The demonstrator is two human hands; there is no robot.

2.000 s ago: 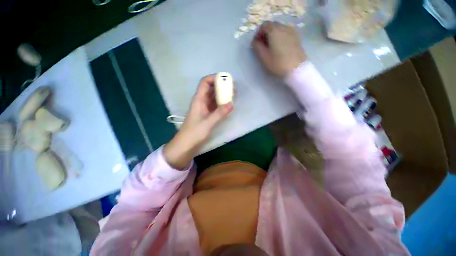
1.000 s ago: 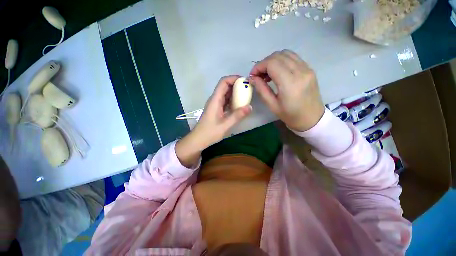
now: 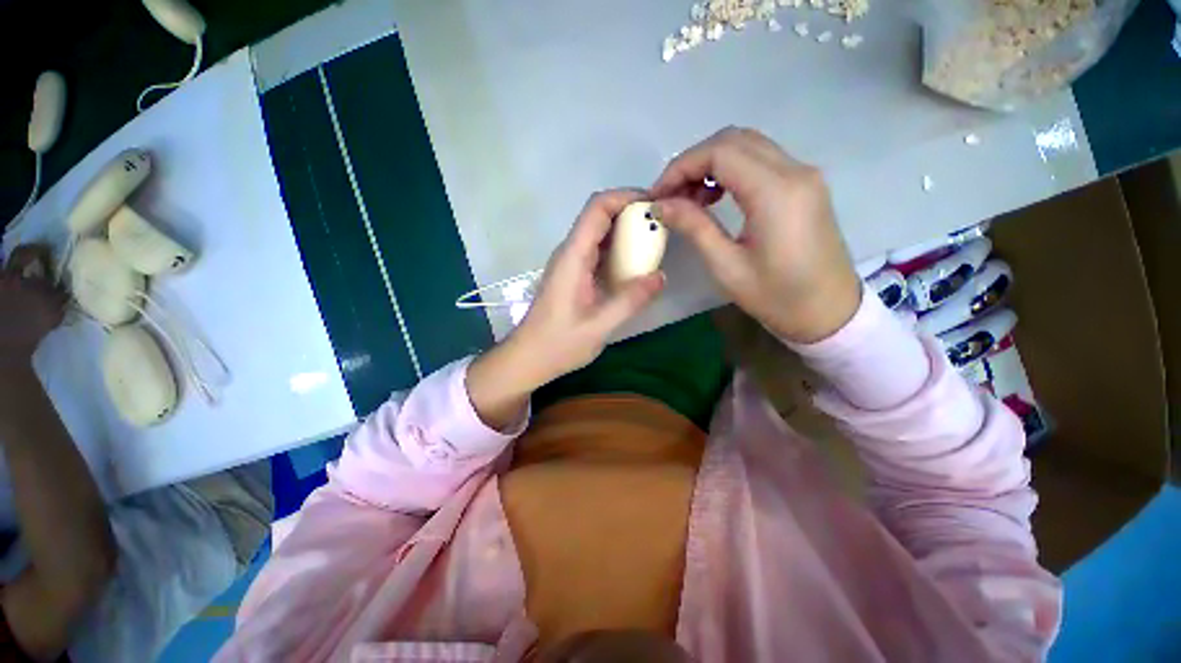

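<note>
My left hand point(image 3: 570, 292) holds a cream oval unit point(image 3: 636, 246) upright, with its end with small dark openings pointing away from me. A thin white cord loop point(image 3: 496, 295) trails from it at the left. My right hand point(image 3: 764, 227) is at the far end of the unit, thumb and index fingertips touching it beside the openings. Whether a small piece is between these fingertips cannot be seen. Loose cream chips point(image 3: 762, 16) lie on the far side of the pale sheet, beside a clear bag of chips point(image 3: 1010, 49).
Several cream units with cords point(image 3: 140, 374) lie on the white sheet at left. Another person's arm point(image 3: 52, 486) reaches in there. A brown carton point(image 3: 1088, 298) with glossy white items point(image 3: 965, 301) stands at right below the table edge. Two chips lie near the right table edge.
My right hand came from the chip pile to the unit's end and stays there. The unit has turned slightly. The other person's hand has reached the units at left.
</note>
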